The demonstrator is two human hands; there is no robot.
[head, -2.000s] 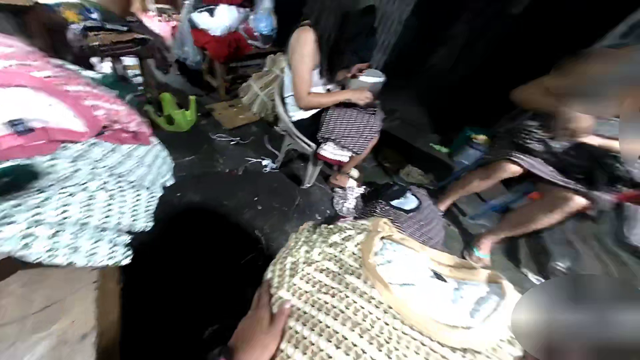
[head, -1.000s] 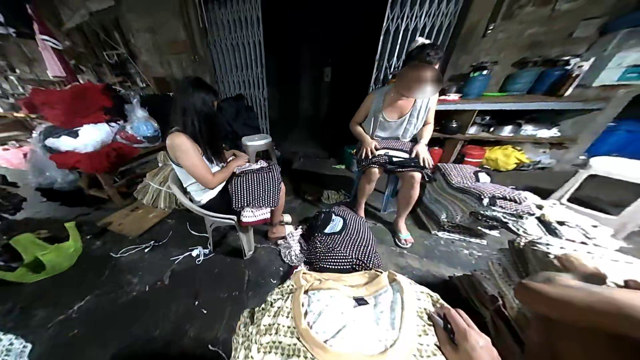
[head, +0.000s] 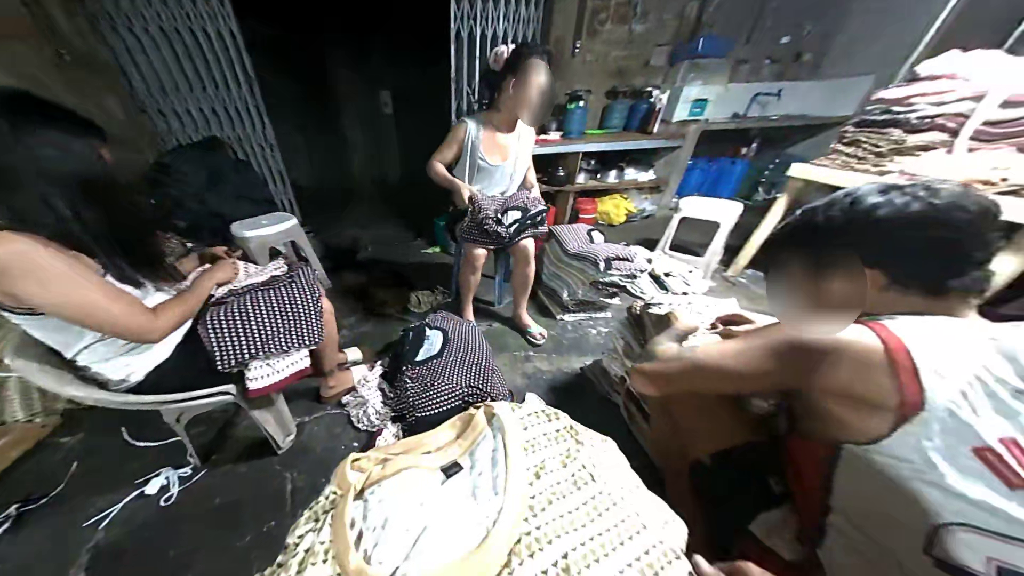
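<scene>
A cream and olive patterned knit garment (head: 592, 488) lies in front of me at the bottom centre, its wide tan neckband (head: 344, 512) around a pale lining with a small dark tag (head: 452, 470). Only a few fingertips of my right hand (head: 720, 567) show at the bottom edge, close beside the garment's right side; whether they grip it is hidden. My left hand is out of view. Just beyond this garment, a dark checked knit garment (head: 456, 368) with a black neckline rests in a heap.
One person works on a checked garment (head: 264, 320) in a plastic chair (head: 120, 392) at left. Another sits at centre with a knit garment (head: 500, 220). A third leans over stacked garments (head: 632, 344) close on the right. White strings (head: 160, 482) lie on the floor; a white stool (head: 704, 228) stands behind.
The view has swung right. A hand seen on the cream garment's left side two seconds ago is gone from view. My right hand, seen on its right side one second ago, now barely shows.
</scene>
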